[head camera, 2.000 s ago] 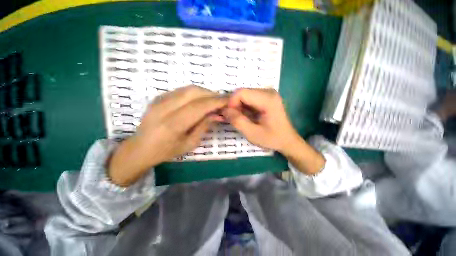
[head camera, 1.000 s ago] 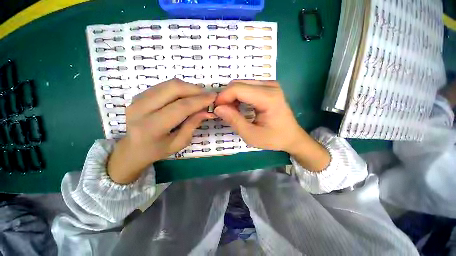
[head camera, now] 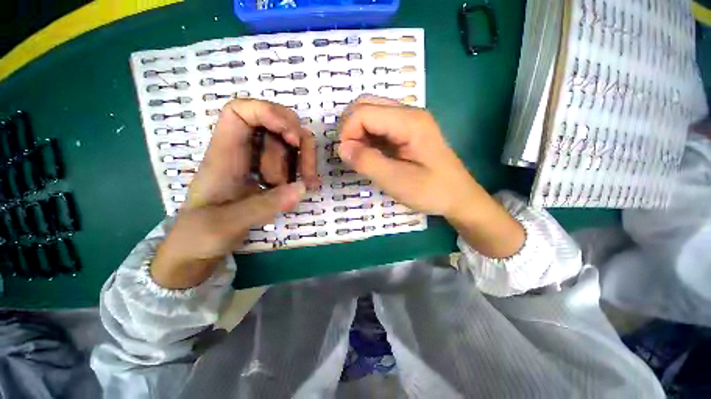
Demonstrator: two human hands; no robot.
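My left hand [head camera: 242, 175] holds a black open watch case frame [head camera: 257, 158] between thumb and fingers, above the left-middle of the carrier board. My right hand [head camera: 394, 152] is just to its right, thumb and index fingertips pinched close together; whether a small part is between them cannot be told. The hands are apart. The white carrier board [head camera: 146, 101] lies under both hands, with rows of thin dumbbell-like strips; the top ones in the right-hand column are tan. The hands hide its middle.
Several black frames [head camera: 37, 210] are grouped at the left. A single black frame [head camera: 477, 29] lies right of the board. A blue bin [head camera: 316, 15] is beyond the board. A stack of carrier boards [head camera: 616, 117] is at the right, beside another person's sleeve [head camera: 694, 241].
My hands have moved apart. My left hand has turned so the black frame now shows in it. The view has shifted slightly.
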